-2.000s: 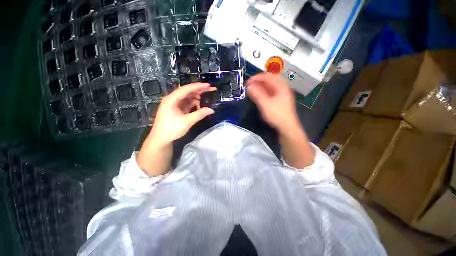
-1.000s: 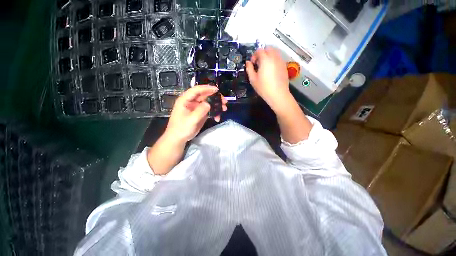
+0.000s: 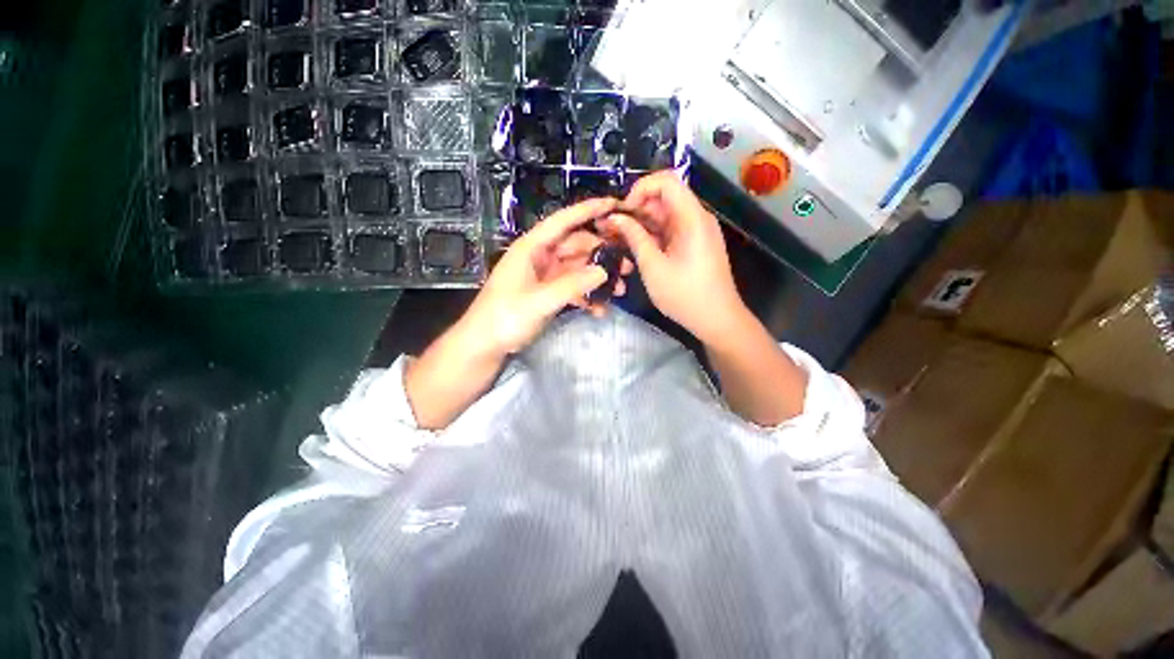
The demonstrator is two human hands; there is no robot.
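Observation:
My left hand [image 3: 547, 273] is closed around a small black housing [image 3: 608, 261], held just in front of my smock. My right hand [image 3: 676, 245] meets it, with its fingertips together at the housing's upper side. Whether a small part is between the right fingertips cannot be told. The small-parts blister tray [image 3: 558, 133] lies just beyond my hands, with dark round parts in its pockets. The large blister tray [image 3: 303, 194] to its left holds many black square housings, one of them tilted in its pocket.
The white press machine [image 3: 824, 64] stands at upper right with an orange-red knob [image 3: 766, 171] and a green button [image 3: 805, 204]. Cardboard boxes [image 3: 1030, 438] are at right. Stacked dark trays [image 3: 116, 476] are at far left.
My right hand has moved from over the small tray to my left hand, and the two now meet at the housing. The view has shifted slightly.

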